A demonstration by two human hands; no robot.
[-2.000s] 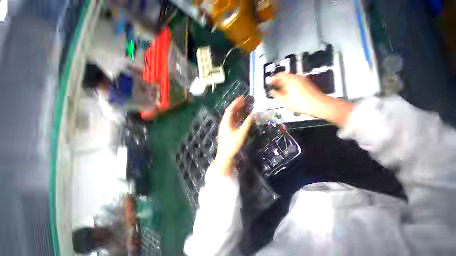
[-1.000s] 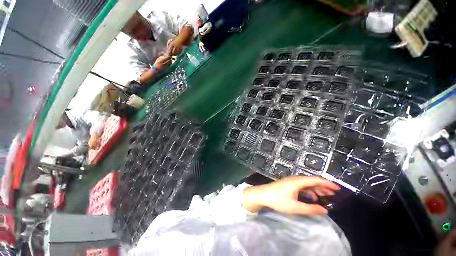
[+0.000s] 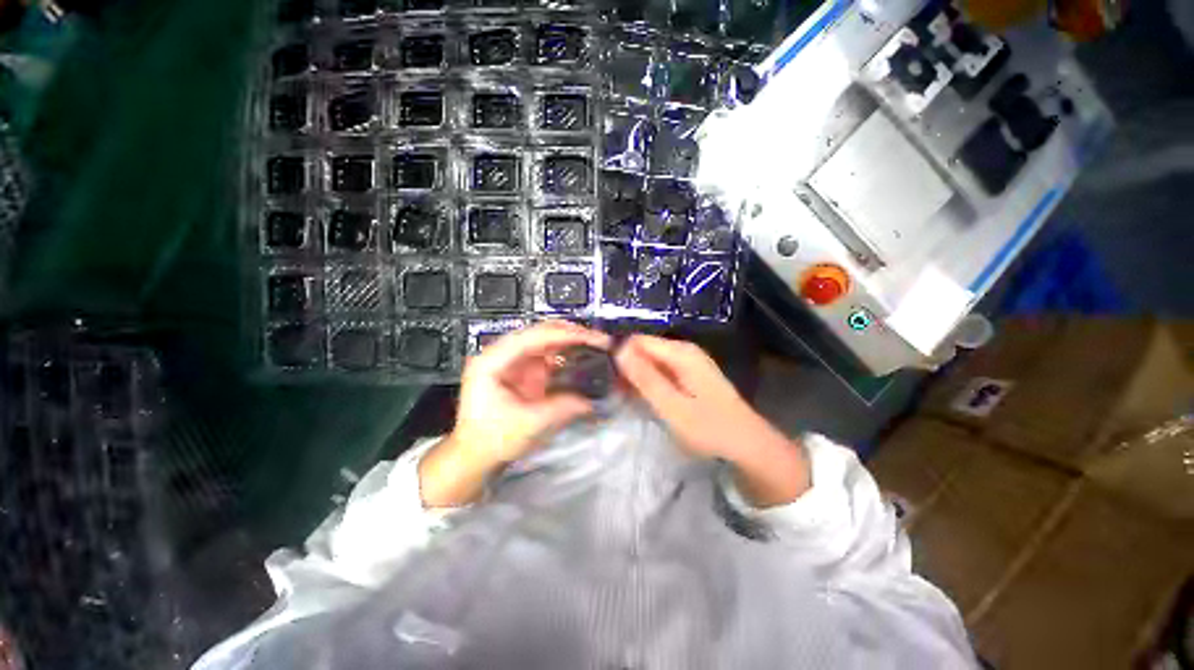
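A small black housing (image 3: 580,372) is held in front of my chest, just below the near edge of the large blister tray (image 3: 380,194). My left hand (image 3: 508,399) grips it between thumb and fingers. My right hand (image 3: 674,386) is beside it, with fingertips at its right edge; whether they grip it or only touch it cannot be told. The fingers partly cover the housing. The tray's square pockets hold black housings. A shinier second blister tray (image 3: 665,196) adjoins its right side.
The white press machine (image 3: 838,216) stands at right, with black nests, an orange-red knob (image 3: 825,284) and a green button (image 3: 859,319). Cardboard cartons (image 3: 1048,458) are at lower right. Another dark tray (image 3: 79,458) lies at left on the green mat (image 3: 144,170).
The view has swung to the trays and machine. My right hand, earlier over the machine's nests, is now beside my left hand at the housing in front of my chest.
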